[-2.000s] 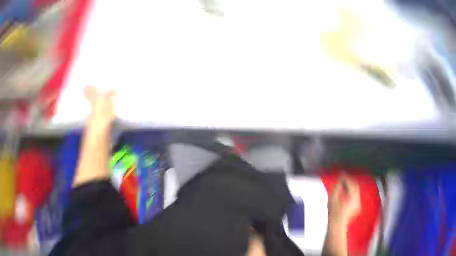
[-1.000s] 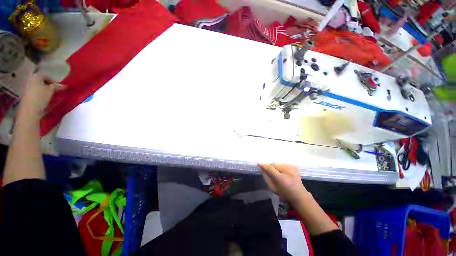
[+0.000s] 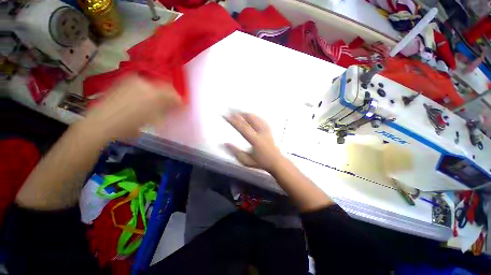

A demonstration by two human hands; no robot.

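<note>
Red fabric (image 3: 194, 33) lies bunched and folded over the far left part of the white table. My left hand (image 3: 142, 99) is motion-blurred at the fabric's near edge, and a red flap stands up beside its fingers. I cannot tell whether the fingers grip it. My right hand (image 3: 255, 140) is over the white table left of the needle area, fingers spread, holding nothing. The white sewing machine head (image 3: 398, 129) with its blue stripe stands to the right. Green-handled thread snips (image 3: 404, 193) lie right of the needle.
Red pieces with white stripes (image 3: 323, 45) lie along the far edge. A second machine (image 3: 64, 29) and a gold-yellow cone (image 3: 102, 19) are at the upper left. A blue crate (image 3: 167, 201) with red cloth and neon green strips (image 3: 132, 204) is below the table.
My left hand has moved right, and the red fabric has gone from a flat strip to a bunched shape. My right hand has left the table's front edge and moved up-left over the tabletop.
</note>
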